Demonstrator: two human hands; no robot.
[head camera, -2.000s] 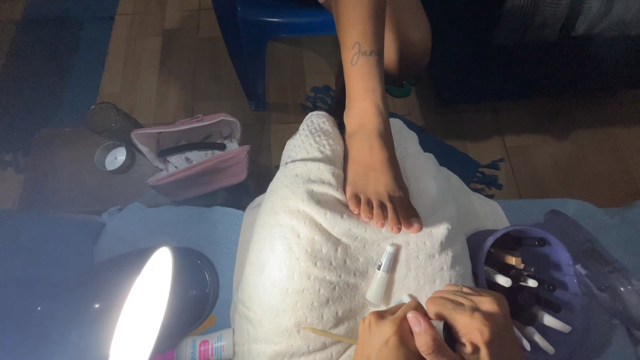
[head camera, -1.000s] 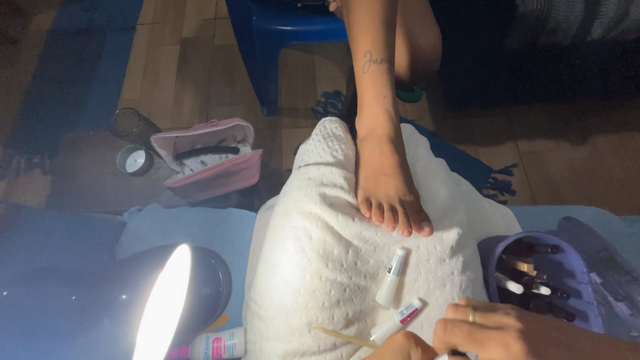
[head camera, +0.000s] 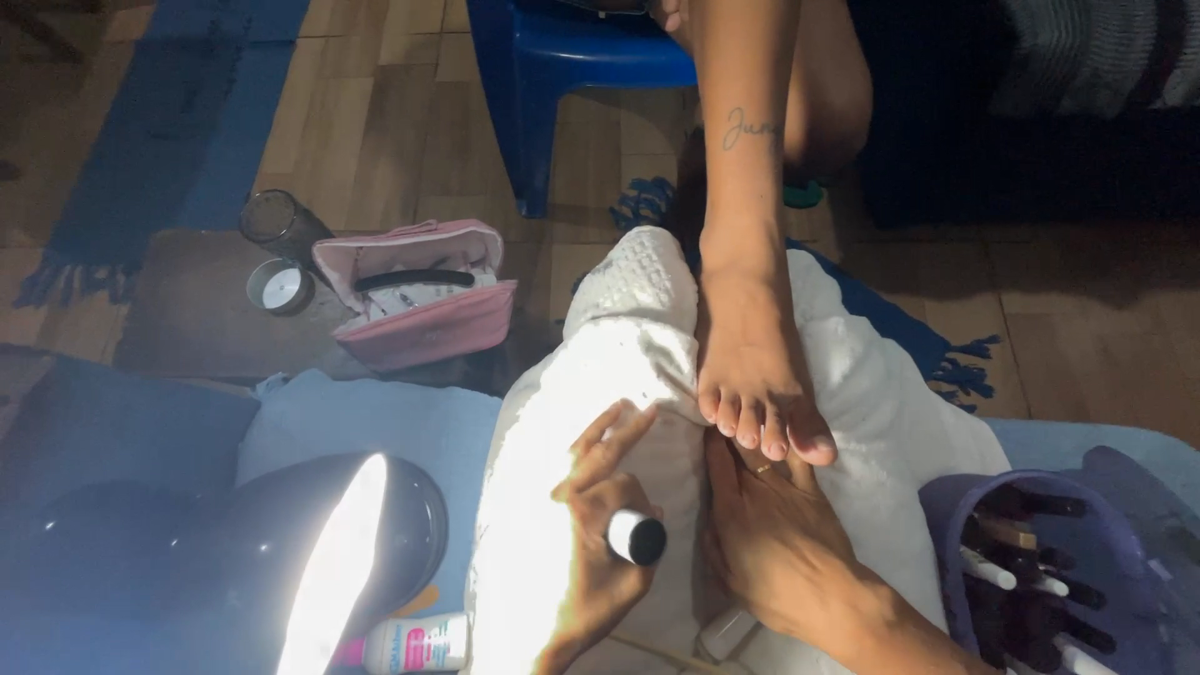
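Observation:
My left hand is over the white towel, holding a small white cylinder with a black end, seen end-on, probably a nail polish bottle. Its index and middle fingers stretch toward the towel fold. My right hand reaches beneath the toes of another person's bare foot; its fingertips are hidden, so its grip is unclear. Below my right wrist lies a pale, partly covered nail polish bottle. Part of a thin wooden stick shows near the bottom edge.
A purple container of polish bottles stands at right. At left are a bright lamp, a dark blue rounded object and a white bottle with a pink cap. An open pink pouch and glass jar lie beyond; a blue plastic chair stands behind.
My hands have parted from the lower edge: the left has moved left and forward, the right forward to beneath the foot. The black-ended cylinder now shows in my left hand.

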